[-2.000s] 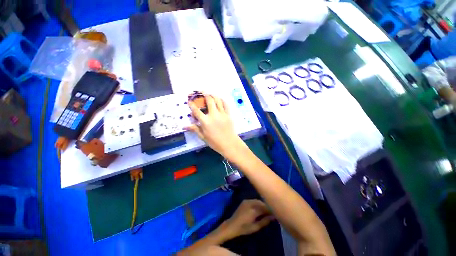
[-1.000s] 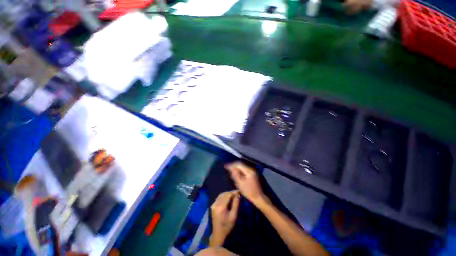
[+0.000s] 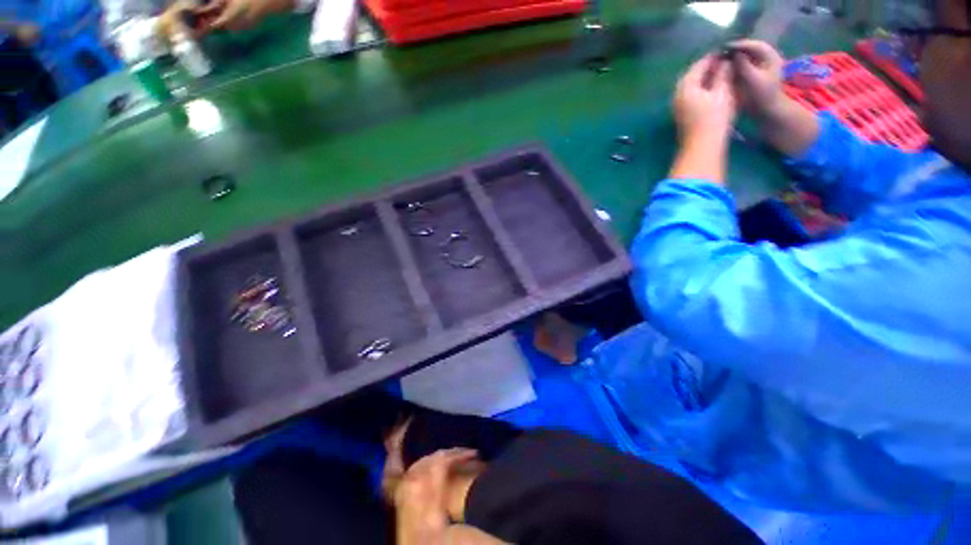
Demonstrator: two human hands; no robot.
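My two hands are close together over my dark-clothed lap at the bottom centre, overlapping and blurred. My left hand point(image 3: 424, 495) is in front; my right hand is partly hidden and hard to separate from it. Whether they hold anything cannot be told. A dark grey tray point(image 3: 415, 351) lies above them with four compartments. Its left compartment holds a cluster of small shiny metal parts point(image 3: 262, 306). The other compartments show a few small metal pieces or open rings. A white sheet point(image 3: 117, 367) with rows of dark rings point(image 3: 23, 426) lies at the left.
The green bench top point(image 3: 341, 138) carries several loose rings, one behind the tray point(image 3: 218, 187). A person in blue sleeves point(image 3: 788, 277) sits at the right, hands point(image 3: 724, 91) raised together. Red crates point(image 3: 468, 13) stand at the back. Another person's hands show at the upper left.
The view has swung right, away from the white table with the jig. My right hand was at the jig, then both hands came together low over my lap. The seated person has come into view.
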